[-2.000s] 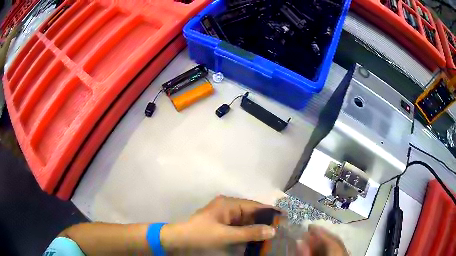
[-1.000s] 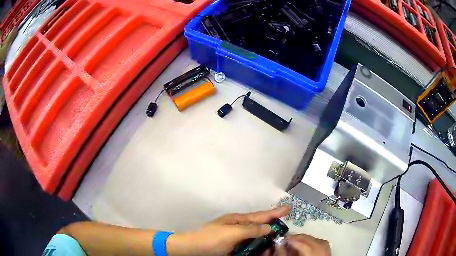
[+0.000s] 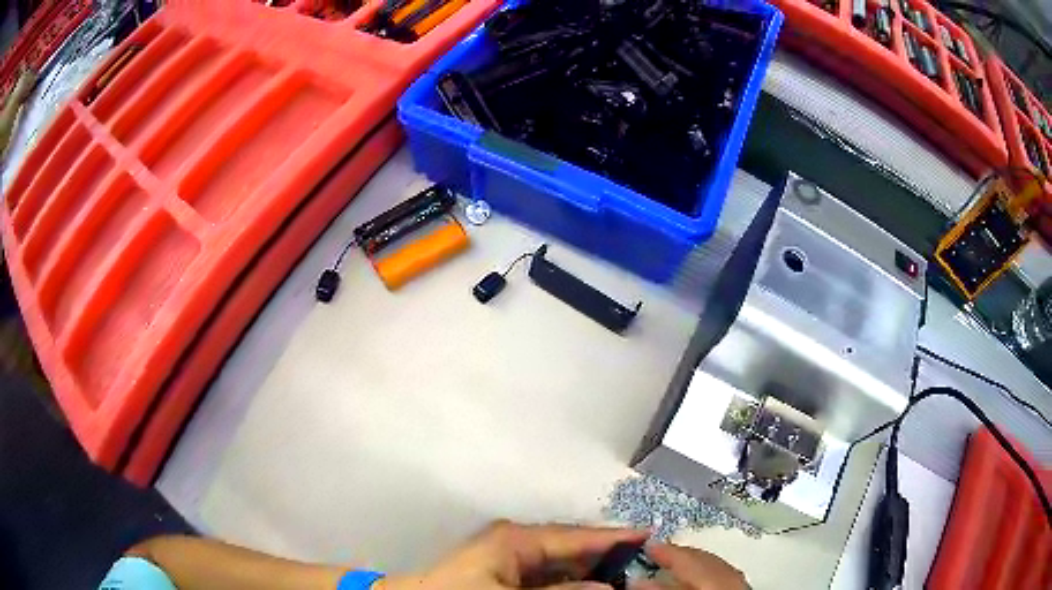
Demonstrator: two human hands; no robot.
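My left hand (image 3: 519, 561) is at the bottom edge, partly cut off, with its fingers around a dark housing part (image 3: 624, 561). My right hand (image 3: 694, 569) touches the same part from the right and is mostly cut off by the frame's edge. The fingers hide most of the part. On the white sheet (image 3: 381, 426) lie a black housing half (image 3: 406, 219) with a wired end part (image 3: 328, 285), an orange part (image 3: 421, 252) beside it, and a small clear disc (image 3: 476, 212). Another black housing half (image 3: 583, 293) lies to the right with its wired end part (image 3: 489, 286).
A blue bin (image 3: 554, 184) full of black shells stands behind. Red trays (image 3: 173, 207) are at the left. The silver screw feeder (image 3: 831, 311) stands right, with a screw heap (image 3: 681, 508) before it. A corded black tool (image 3: 888, 542) lies beside it.
The view has shifted, so the bench items sit lower and further left. Both hands remain together at the bottom edge; the held part, which showed orange and then green, now shows only dark.
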